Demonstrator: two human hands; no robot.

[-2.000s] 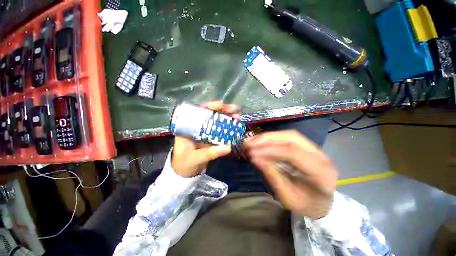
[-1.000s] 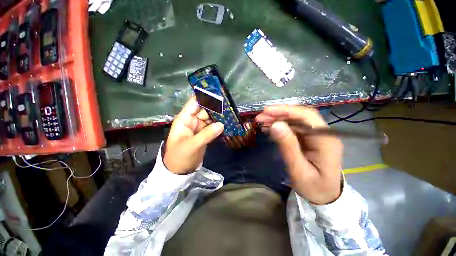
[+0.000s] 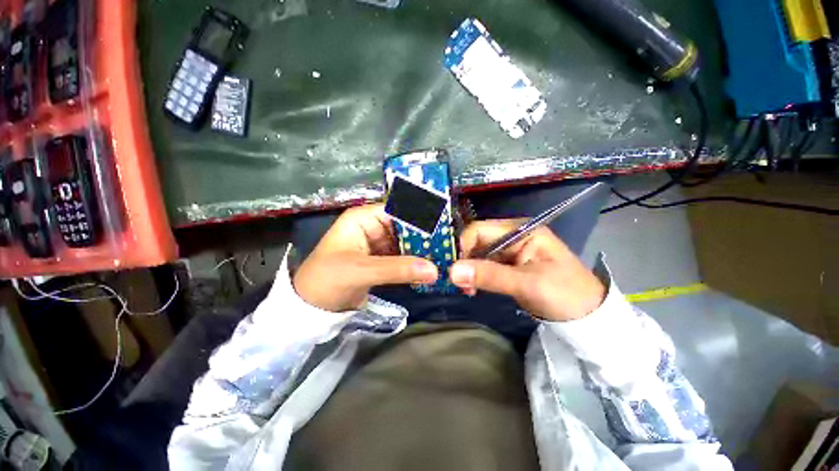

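Note:
A blue circuit board point(image 3: 417, 246) with gold key contacts is held upright above my lap, at the bench's front edge. Its screen point(image 3: 417, 204), dark with a white frame, lies tilted across the upper part. A dark shell edge shows around the board. My left hand point(image 3: 357, 260) grips the board's left side, thumb on its lower face. My right hand point(image 3: 522, 267) touches the lower right side with thumb and fingers. It also holds thin silver tweezers point(image 3: 550, 218), which point up and right.
On the green mat point(image 3: 313, 120) lie a second board point(image 3: 497, 78), a front housing with keypad point(image 3: 196, 78), a battery-like block point(image 3: 230, 105) and a black cylinder tool point(image 3: 635, 37). A red-orange phone tray point(image 3: 147, 221) stands left, a blue block point(image 3: 765, 60) right.
The board has turned upright and moved nearer to me, its screen now more over the board. My right hand has come in to touch the board, and the tweezers have swung up. The view has shifted.

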